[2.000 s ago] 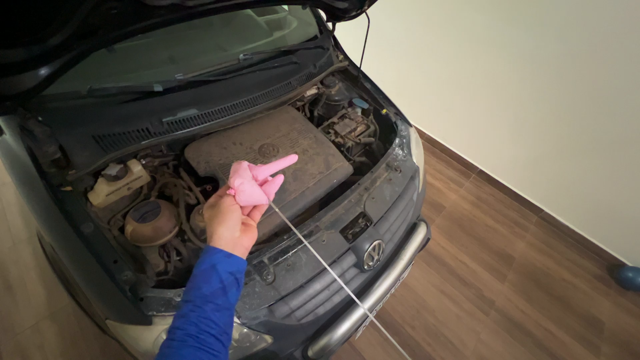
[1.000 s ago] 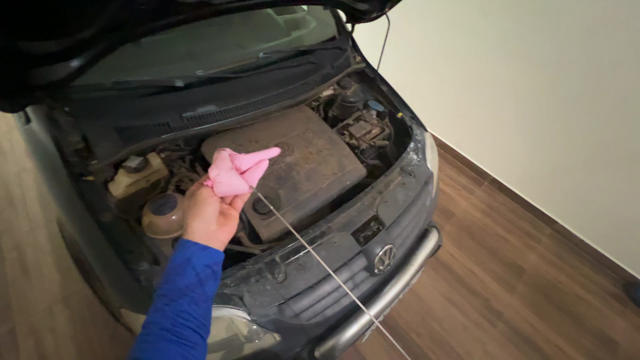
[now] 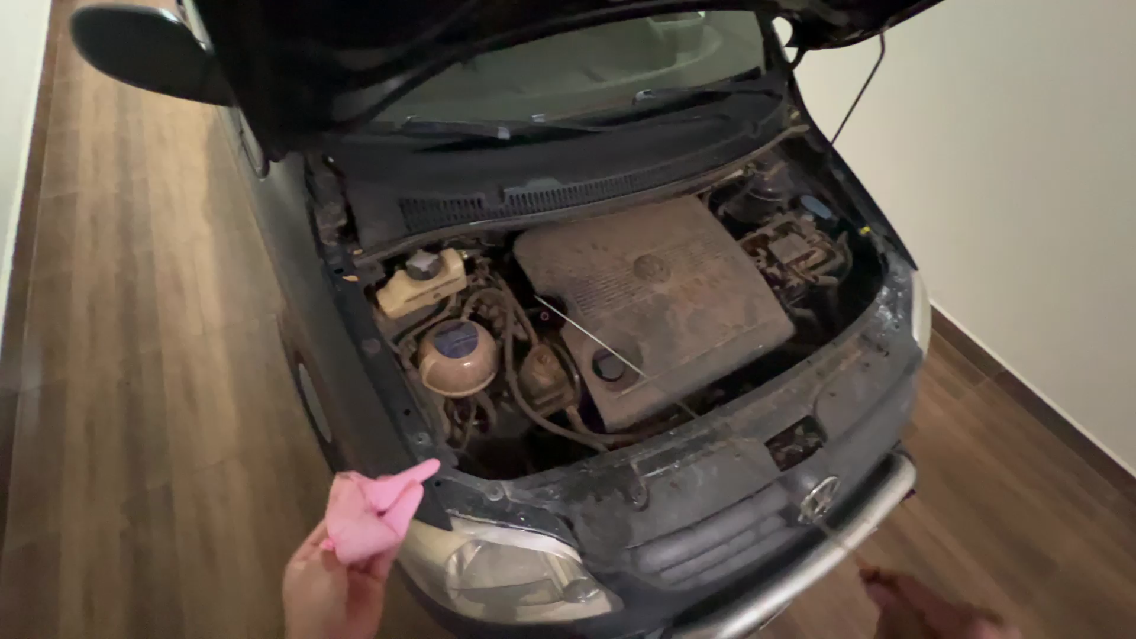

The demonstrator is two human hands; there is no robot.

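My left hand (image 3: 333, 590) holds a bunched pink cloth (image 3: 373, 519) beside the car's headlight (image 3: 510, 572). At the lower right edge is my right hand (image 3: 941, 608), dim and partly cut off, with its fingers around the near end of a thin metal dipstick (image 3: 590, 335). The dipstick slants up and left over the front panel and the dusty engine cover (image 3: 661, 293). Its far tip shows beside the cover's left edge, near a small red-ringed opening (image 3: 545, 315); whether it touches anything cannot be told. The cloth and dipstick are apart.
The raised hood (image 3: 355, 53) overhangs the engine bay. Left of the cover are a coolant tank (image 3: 457, 359), a brake fluid reservoir (image 3: 422, 288) and hoses (image 3: 510, 382). The front bumper bar (image 3: 799, 577) lies near my right hand. A pale wall (image 3: 1021, 177) stands at right.
The pink cloth, earlier around the dipstick, is now away from it, lower left in my left hand. My right hand has come into view. The view has shifted.
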